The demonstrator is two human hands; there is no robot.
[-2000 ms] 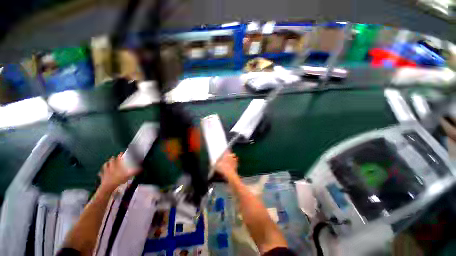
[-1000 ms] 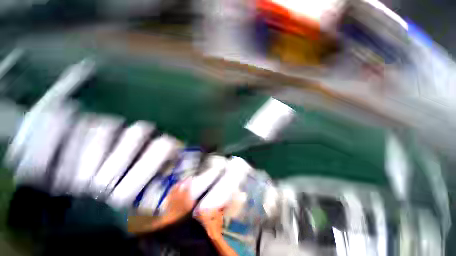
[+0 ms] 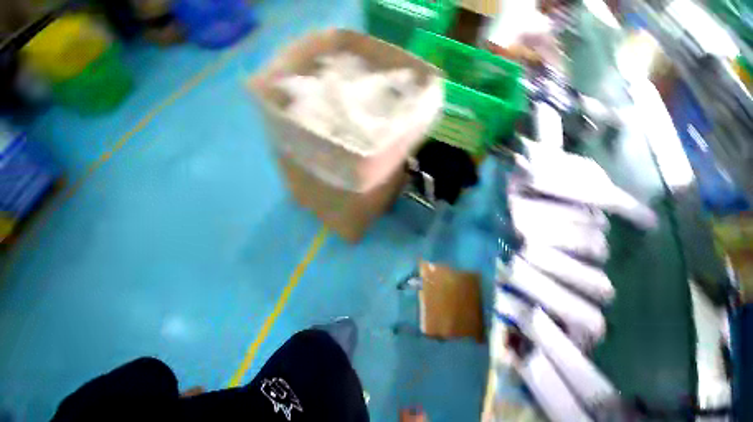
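Observation:
Several long white appliance units lie side by side in a row along the narrow bench at the right. Their shapes are smeared by motion blur. I cannot make out my left hand or my right hand. Small skin-toned patches show at the bottom edge and between the dark clothing, but I cannot tell what they are. No tool can be made out.
A dark green conveyor runs beyond the units. A large carton with whitish contents stands on the blue floor, beside green crates and a black bundle. A brown stool is near the bench. Dark clothing fills the bottom.
The view has swung left and down to the floor. My hands, earlier on two white units at the bench, have gone from clear view. The units now lie at the right.

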